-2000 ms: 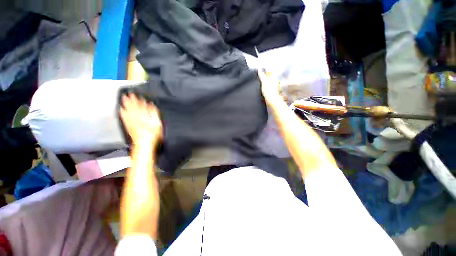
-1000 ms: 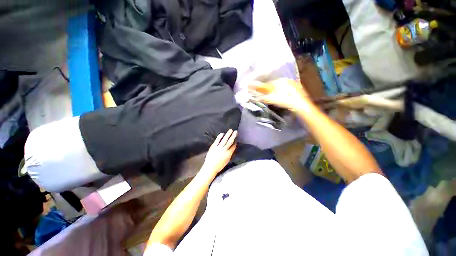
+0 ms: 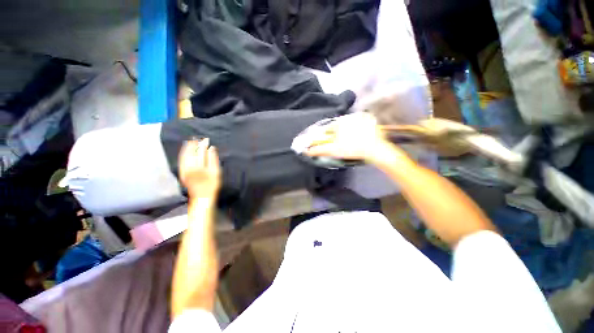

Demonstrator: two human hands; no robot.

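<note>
A dark grey garment (image 3: 260, 140) is drawn around the pale padded arm (image 3: 120, 170), whose left end shows bare. My right hand (image 3: 352, 138) grips the steam iron (image 3: 305, 142), which lies on the garment's right part; the hand covers most of the iron. My left hand (image 3: 200, 170) lies on the garment near its left edge, fingers bent and slightly blurred; it seems to hold nothing. The pale steam hose (image 3: 485, 144) runs right from the iron.
Crumpled dark cloth (image 3: 319, 32) lies behind the padded arm. A blue bar (image 3: 157, 65) stands behind its left part. A pink and white card (image 3: 148, 234) is at the front left edge. Pink cloth (image 3: 111, 293) hangs lower left. An orange-yellow bottle (image 3: 578, 69) is far right.
My right hand smoothed the cloth, then took the iron from the right and brought it onto the garment. My left hand moved right, then back to the left edge. The garment lies flatter.
</note>
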